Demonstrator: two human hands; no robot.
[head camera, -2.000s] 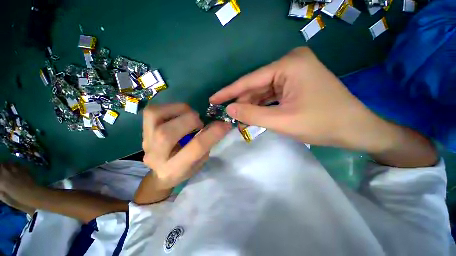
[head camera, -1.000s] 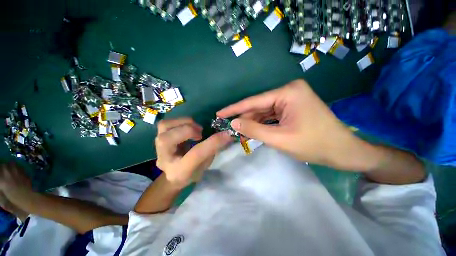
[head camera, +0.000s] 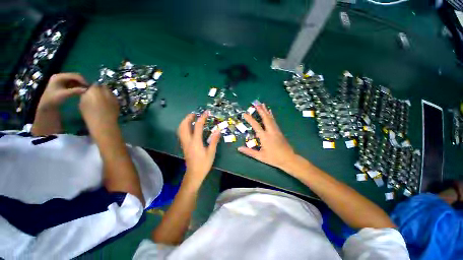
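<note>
A loose pile of circuit boards (head camera: 223, 114) with small silver-white batteries lies on the green mat in front of me. My left hand (head camera: 198, 147) is at the pile's left side, fingers spread and pointing away from me. My right hand (head camera: 271, 139) is at its right side, fingers spread, the fingertips at the pile's edge. No board shows held in either hand. A battery lies close to my right thumb.
Rows of boards (head camera: 375, 122) lie to the right, beside a long dark panel (head camera: 432, 142). A metal stand foot (head camera: 285, 64) is behind. At left, a neighbour's hands (head camera: 94, 99) are beside another board pile (head camera: 133, 89).
My hands have parted and moved to both sides of the pile; the board held between them no longer shows there. The view has shifted and takes in more of the bench.
</note>
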